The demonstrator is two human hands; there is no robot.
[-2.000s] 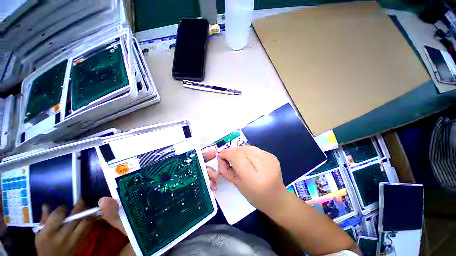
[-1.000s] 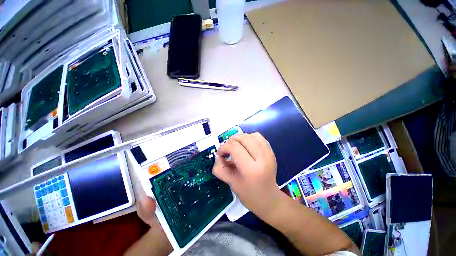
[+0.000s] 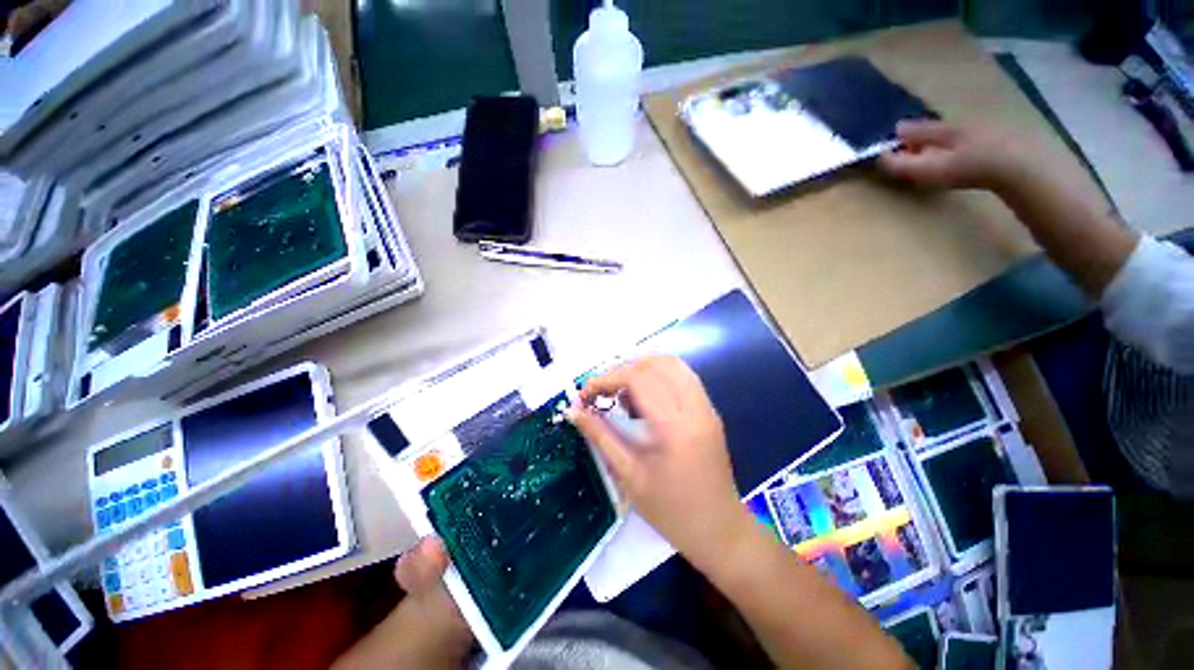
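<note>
A white front housing with a dark green circuit board is held tilted above my lap. My left hand grips its lower left edge, the thumb showing and the fingers hidden beneath. My right hand has its thumb and fingers bent together at the board's upper right corner, by tiny pale bits; whether it pinches a wire is too small to tell. A glossy dark LCD writing panel with a white backing section lies behind my right hand, partly covered.
A person's hand at right holds a white-and-dark panel over the cardboard sheet. Stacked housings, an assembled calculator-tablet, a smartphone, a squeeze bottle, a pen-like stick and a parts carton surround the work.
The other person's hand has come in from the right with a panel over the cardboard. The housing now overlaps the panel beside it, and my right hand has stayed at the board's corner.
</note>
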